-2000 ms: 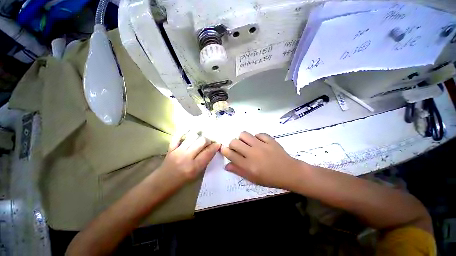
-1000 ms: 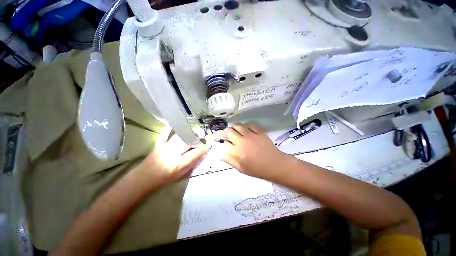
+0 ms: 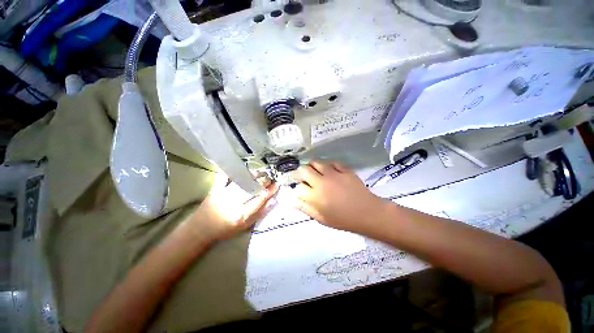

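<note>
A khaki garment piece (image 3: pixel 98 175) lies spread left of the needle area of the white sewing machine (image 3: pixel 352 58). My left hand (image 3: pixel 228 208) rests at the cloth's right edge, fingertips in the bright light below the machine head. My right hand (image 3: pixel 339 195) is just right of it, fingers bent beside the lower tension spring (image 3: pixel 286 164). The fingertips of both hands are close together near the needle. Glare and the machine head hide the needle, presser foot and whatever the fingertips may hold.
A gooseneck lamp (image 3: pixel 138 156) hangs over the cloth. Thread snips (image 3: pixel 398 168) and slim pale sticks (image 3: pixel 456 153) lie under the machine arm. Paper notes (image 3: pixel 482 97) hang on the arm. Dark-handled scissors (image 3: pixel 564 174) are at the right end. Blue cloth (image 3: pixel 71 32) is at upper left.
Both hands have moved up from the bed in front of the needle to the lower tension spring and needle area. The view has shifted, showing more of the machine's top. The cloth's folds have changed.
</note>
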